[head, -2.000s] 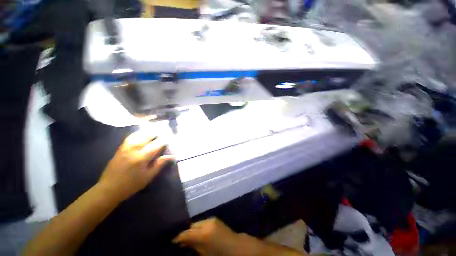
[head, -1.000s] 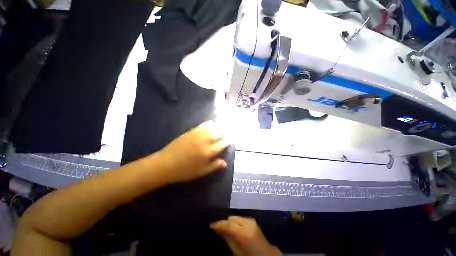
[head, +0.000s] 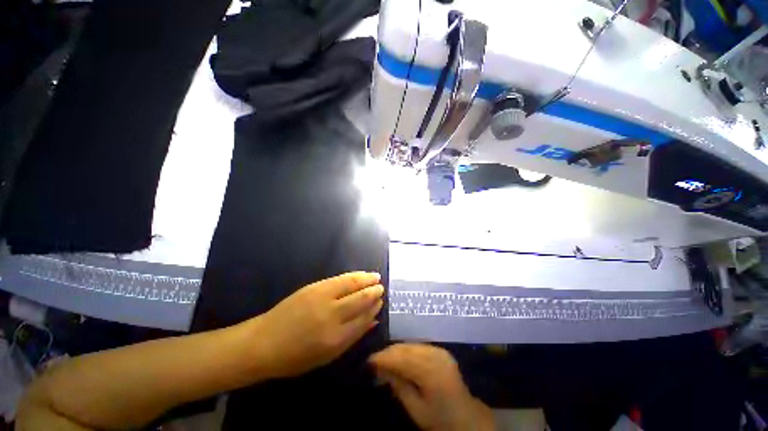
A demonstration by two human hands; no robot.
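The black garment panel [head: 282, 202] lies flat from the needle area over the table's front edge, with its far part bunched behind. My left hand [head: 324, 320] holds its right edge near the front of the table, fingers together on top. My right hand [head: 425, 379] pinches the same edge lower down, below the table's front edge; its fingertips are partly hidden. The presser foot [head: 401, 153] is at the panel's right edge, in glare, so the needle cannot be made out. The white sewing machine [head: 556, 109] stands right of the panel.
A stack of black cut panels [head: 93, 143] lies at left on the table. The ruler tape [head: 539, 305] runs along the front edge. A black handle loop [head: 497, 177] lies under the machine arm. The control panel [head: 707, 192] is lit at right.
My left hand has moved from near the needle back toward the front edge. The panel has moved away from me and its far part is more bunched. My right hand has risen slightly.
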